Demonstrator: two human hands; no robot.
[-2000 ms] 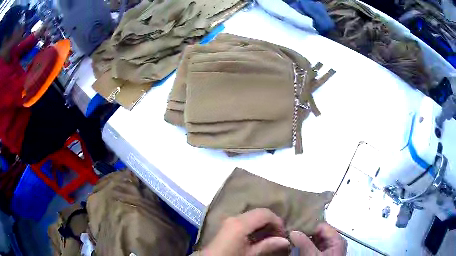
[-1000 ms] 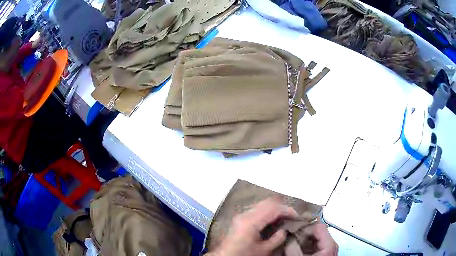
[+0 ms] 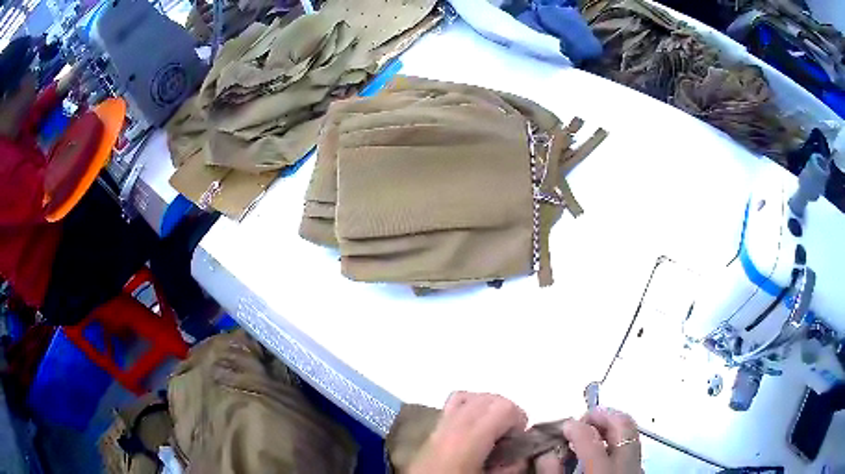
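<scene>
A khaki-brown pocket piece point(image 3: 412, 433) is bunched at the table's front edge, near the bottom of the view. My left hand point(image 3: 474, 430) grips it from the left with bent fingers. My right hand point(image 3: 604, 442) pinches its right end; the hand is partly cut off by the bottom edge. The cloth between the hands is folded small, and its details are hidden by the fingers. A pile of pocket pieces point(image 3: 431, 190) lies mid-table, with zipper teeth and loose tape tails point(image 3: 545, 268) on its right side.
The sewing machine point(image 3: 764, 268) stands at right with its bed plate point(image 3: 649, 370). A dark flat rectangle point(image 3: 815, 421) lies beside it. Loose khaki panels point(image 3: 269, 102) are heaped upper left. A brown bundle point(image 3: 250, 407) sits below the table. A person in red point(image 3: 23, 204) is by a red stool point(image 3: 139, 343).
The pocket piece has been gathered smaller and drawn down towards the table's front edge, so less of its flat cloth shows. Both hands have moved slightly lower. The pile stays put.
</scene>
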